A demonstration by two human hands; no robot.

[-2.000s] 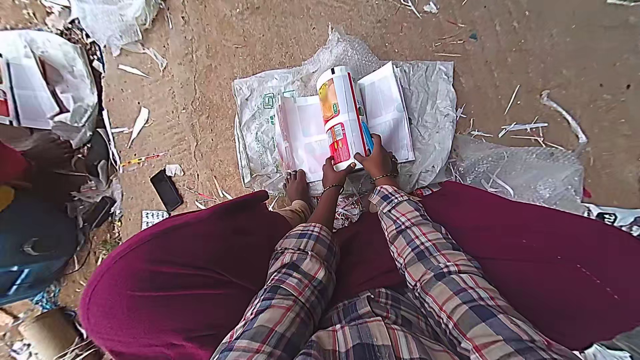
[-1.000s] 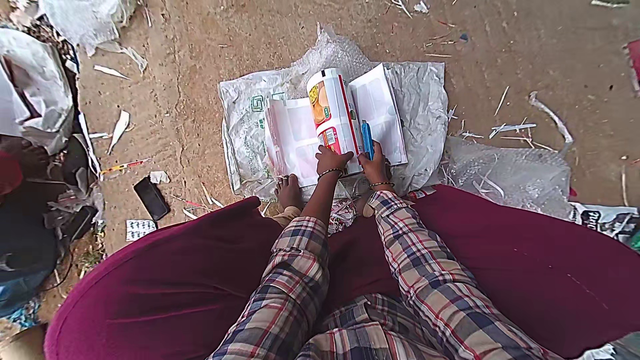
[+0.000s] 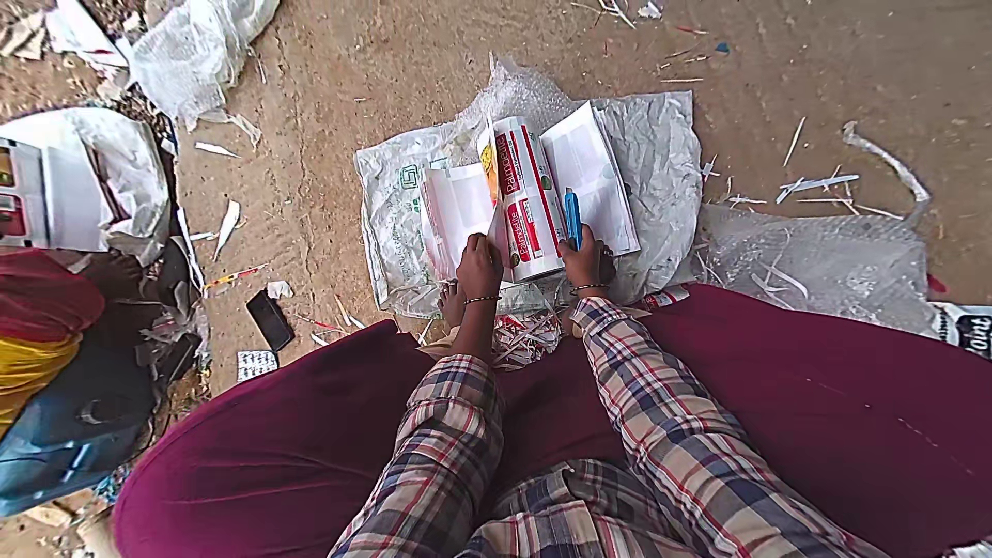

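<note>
A stack of printed sheets (image 3: 535, 205), red and white on the curved middle part and plain white at both sides, lies on a crumpled plastic sheet (image 3: 659, 155). My left hand (image 3: 480, 266) pinches the near edge of a raised leaf at the left of the printed part. A blue utility knife (image 3: 573, 219) is in my right hand (image 3: 587, 260), held upright against the right side of the stack. Its blade edge is too small to make out. Thin paper offcuts (image 3: 528, 339) lie between my feet, just below the stack.
A black phone (image 3: 270, 319) and a blister pack (image 3: 256, 364) lie on the ground at left. Beyond them sits another person (image 3: 46, 310) beside white sheets (image 3: 74, 198). Bubble wrap (image 3: 829, 260) spreads at right, with paper scraps (image 3: 818, 184) above it.
My left hand has moved left, off the printed part, to a leaf that now stands raised. More of the red print shows. The blue knife remains in my right hand.
</note>
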